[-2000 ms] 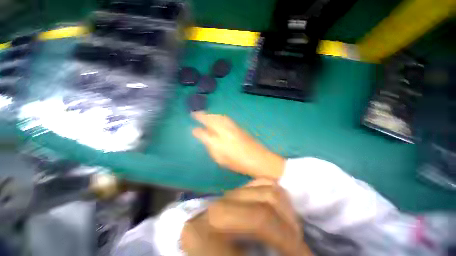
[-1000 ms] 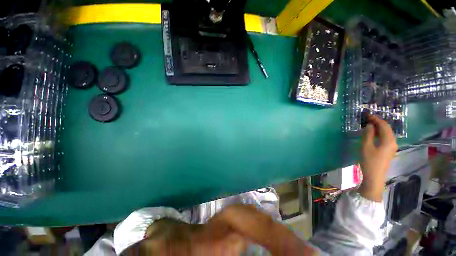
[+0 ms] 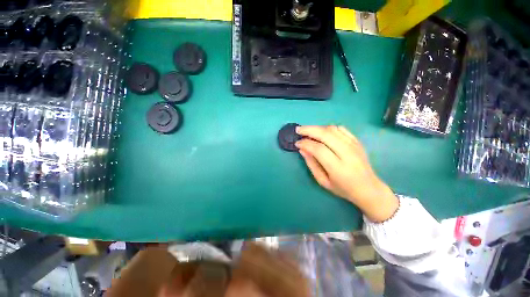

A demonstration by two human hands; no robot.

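Note:
My right hand (image 3: pixel 343 165) has its thumb and fingertips on the right edge of a round black housing (image 3: pixel 287 137), low over or on the mat. Several more black housings (image 3: pixel 175 87) lie grouped on the mat at the left. The black press nest (image 3: pixel 284 64) stands at the top centre, with part of the metal linkage (image 3: pixel 299 10) above it. My left hand (image 3: pixel 203 278) seems to be the large blurred shape close to the camera at the bottom edge; its fingers cannot be made out.
A thin pen-like tool (image 3: pixel 347 62) lies right of the press. A dark box of small silvery parts (image 3: pixel 427 75) is farther right. Clear blister trays stand at left (image 3: pixel 64 151) and far right (image 3: pixel 502 127). A yellow-edged rail (image 3: pixel 174 9) runs behind. A white-grey machine (image 3: pixel 479 246) is at lower right.
My right hand has moved left from the right tray to the middle of the mat, with a housing now at its fingertips. The camera view has shifted; the grouped housings look unchanged.

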